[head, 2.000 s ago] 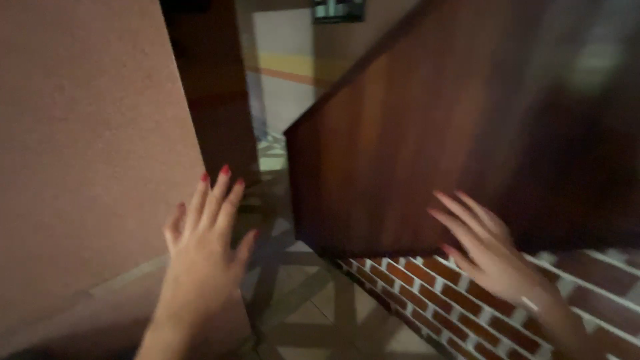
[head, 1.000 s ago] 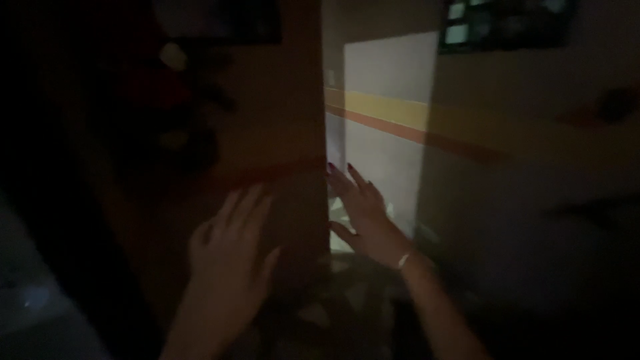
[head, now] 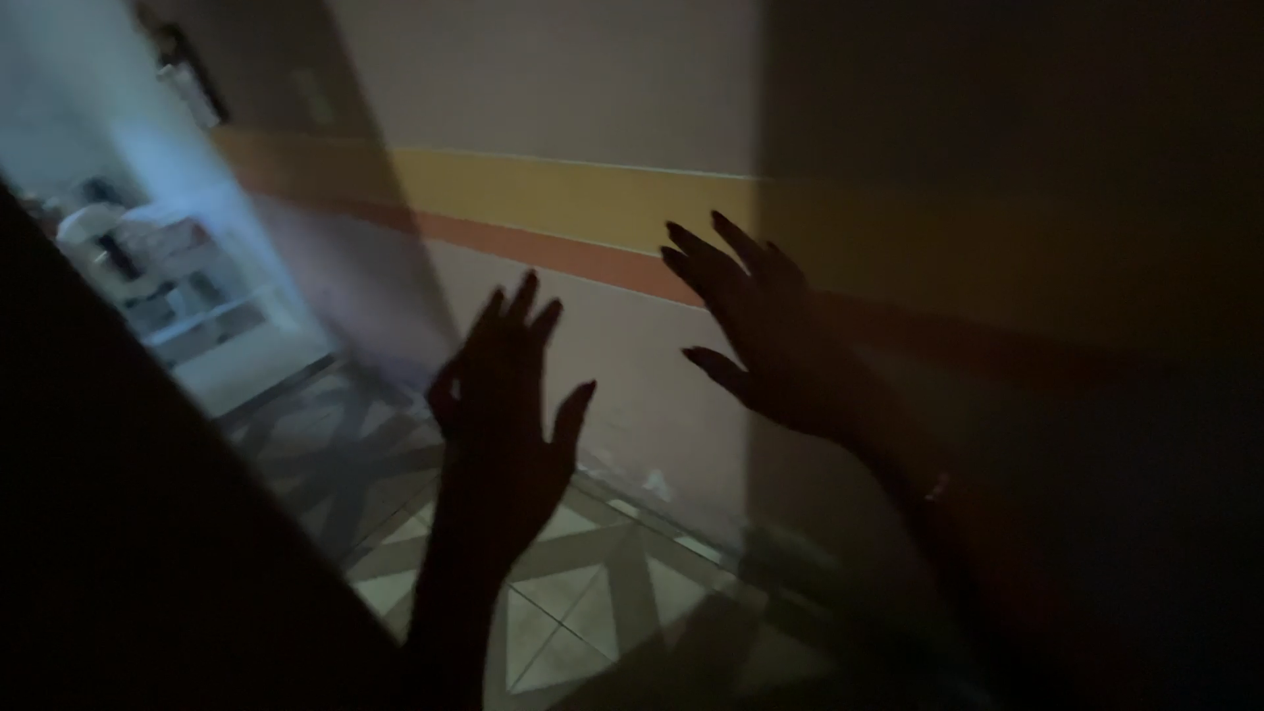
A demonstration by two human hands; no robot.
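My left hand point(head: 509, 395) is raised near the middle of the view, dark against the light, fingers apart and holding nothing. To its right and a little higher, my right hand point(head: 770, 326) is also spread, with nothing in it and a thin bracelet point(head: 936, 487) at the wrist. Both hands appear in front of a painted wall point(head: 612, 109) with a yellow stripe point(head: 573, 197) and an orange stripe point(head: 553, 255). Whether either hand touches the wall cannot be told.
Patterned floor tiles point(head: 561, 624) run along the wall's foot. A dark edge point(head: 178, 494) cuts across the lower left. Beyond it, at the far left, a bluish-lit area holds white shelving point(head: 212, 321) with blurred items. A dark object point(head: 193, 79) hangs on the wall at upper left.
The view has moved along the passage and turned; the wooden panel and brickwork seen two seconds ago are out of view. The striped wall now fills much more of the picture. Both hands stay raised.
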